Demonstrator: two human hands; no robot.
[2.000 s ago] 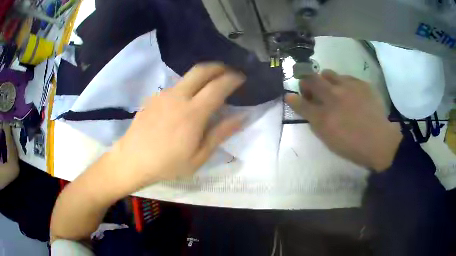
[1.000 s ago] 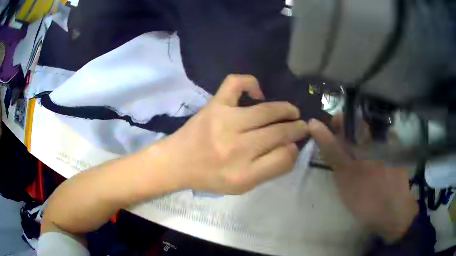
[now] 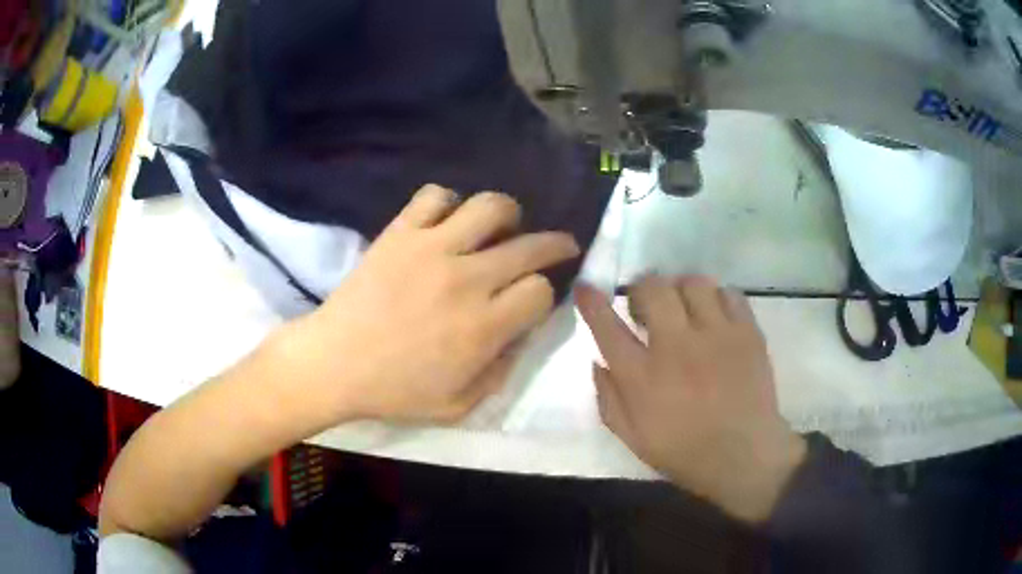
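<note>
A large dark navy panel point(image 3: 381, 112) is spread left of the needle, with its right edge near the presser foot point(image 3: 630, 157). A white panel point(image 3: 303, 243) with a dark stripe lies partly under it. My left hand point(image 3: 431, 308) lies over the navy cloth's lower edge, fingers curled with the cloth at the fingertips. My right hand point(image 3: 695, 392) is palm down at the front of the table, slightly blurred. Its extended fingertip meets the cloth edge near my left fingertips; whether it pinches the cloth cannot be told. The needle tip is not clear.
The sewing machine head point(image 3: 829, 79) spans the upper right. A white oval pad point(image 3: 906, 213) and black-handled scissors point(image 3: 885, 325) lie at right. A yellow thread cone point(image 3: 81, 95) and purple machine part point(image 3: 28, 191) are at left. A red crate point(image 3: 280, 488) is below the table.
The view swung close to the machine head, then back. The navy cloth now covers more of the white panel. My right hand has moved down and left, away from the presser foot.
</note>
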